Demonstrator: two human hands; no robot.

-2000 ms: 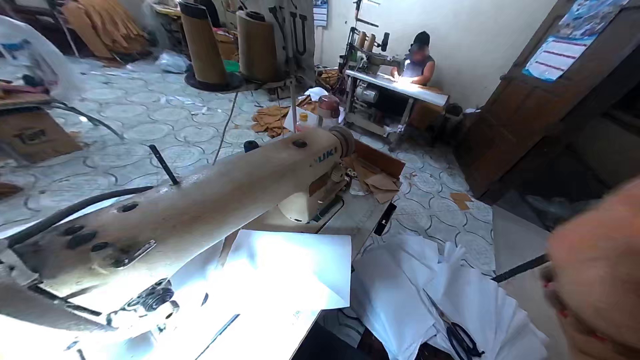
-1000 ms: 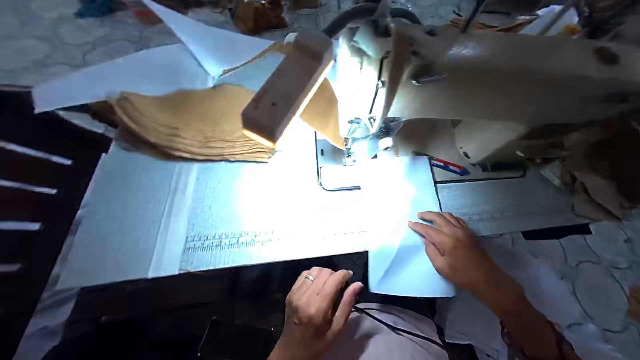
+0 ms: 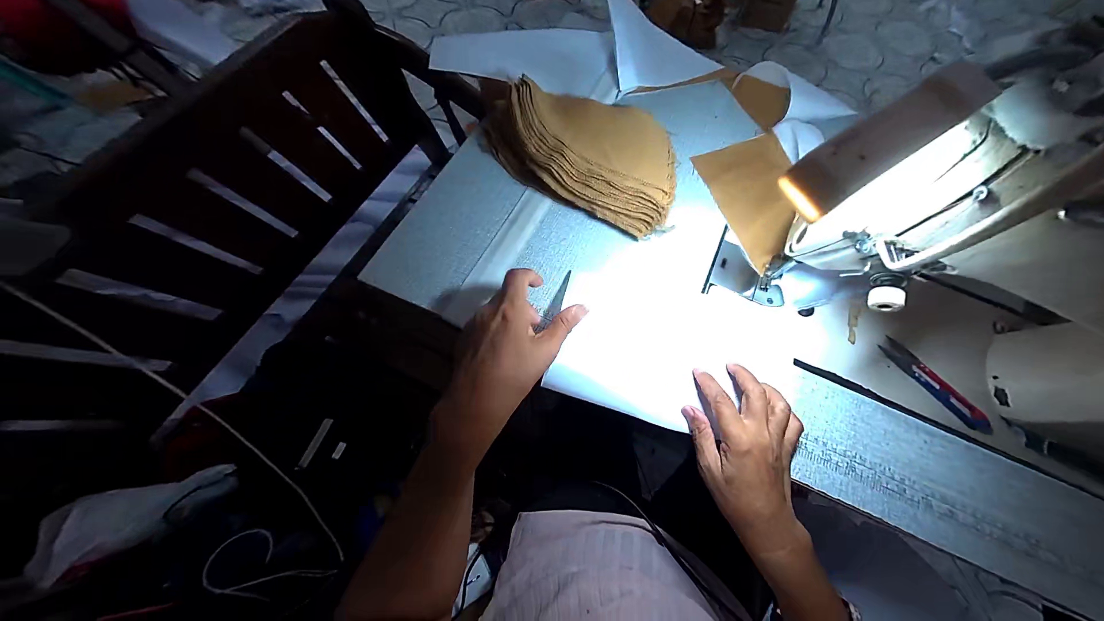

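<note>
A white sheet (image 3: 630,371), overexposed by the lamp, lies on the sewing table in front of the sewing machine's presser foot (image 3: 768,291). My left hand (image 3: 517,336) is at the sheet's left edge, thumb and fingers apart, with a dark pointed shape beside the thumb. My right hand (image 3: 749,431) rests with spread fingertips on the sheet's near right part. A tan fabric piece (image 3: 749,194) reaches to the needle area. Farther left lies a stack of tan fabric pieces (image 3: 595,151). Right of the foot lies a red and blue pointed tool (image 3: 936,384).
A lamp (image 3: 893,142) glares over the machine head. White pieces (image 3: 526,60) lie at the table's far edge. A dark slatted wooden bench (image 3: 216,207) stands at the left. A cord (image 3: 190,397) hangs at the lower left. A ruler scale (image 3: 897,487) runs along the near table edge.
The view has turned strongly. My left hand has moved from the table's near edge onto the worktop by the sheet. The white sheet now lies farther left of my right hand than a second ago.
</note>
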